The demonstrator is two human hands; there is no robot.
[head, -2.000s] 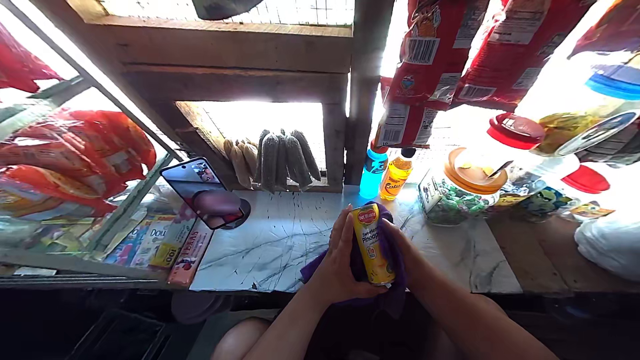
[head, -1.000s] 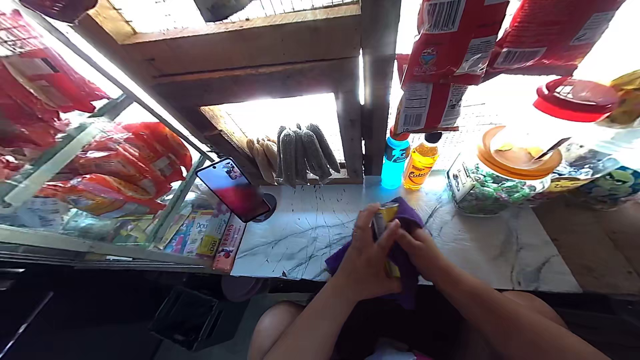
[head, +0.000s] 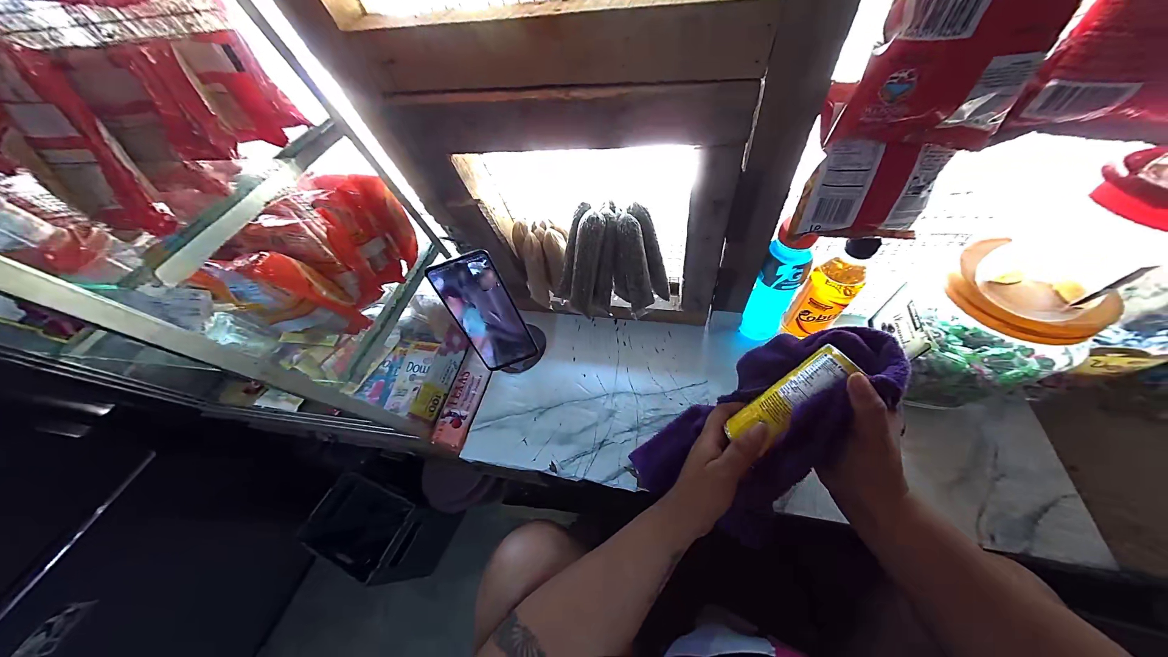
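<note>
A yellow can [head: 792,391] with small print lies tilted between my hands, over the near edge of the marble-patterned counter [head: 584,401]. My left hand [head: 716,465] grips its lower left end, thumb on the side facing me. My right hand [head: 862,447] holds a bunched purple cloth [head: 776,484] around the can's far side and upper end, with the thumb by the rim. Part of the cloth hangs down beneath both hands, and part spreads left past my left wrist. The fingers behind the can are hidden.
Behind the can stand a blue drink bottle [head: 776,287] and an orange drink bottle [head: 824,297]. Right of them is a jar of green-wrapped candies [head: 995,342]. A phone [head: 482,310] leans on a stand at left, beside a glass case [head: 301,383]. Red packs [head: 940,91] hang above.
The can, mostly covered by my hands and the cloth a second ago, now shows its printed side. It was upright two seconds ago and now tilts to the right. The view has shifted.
</note>
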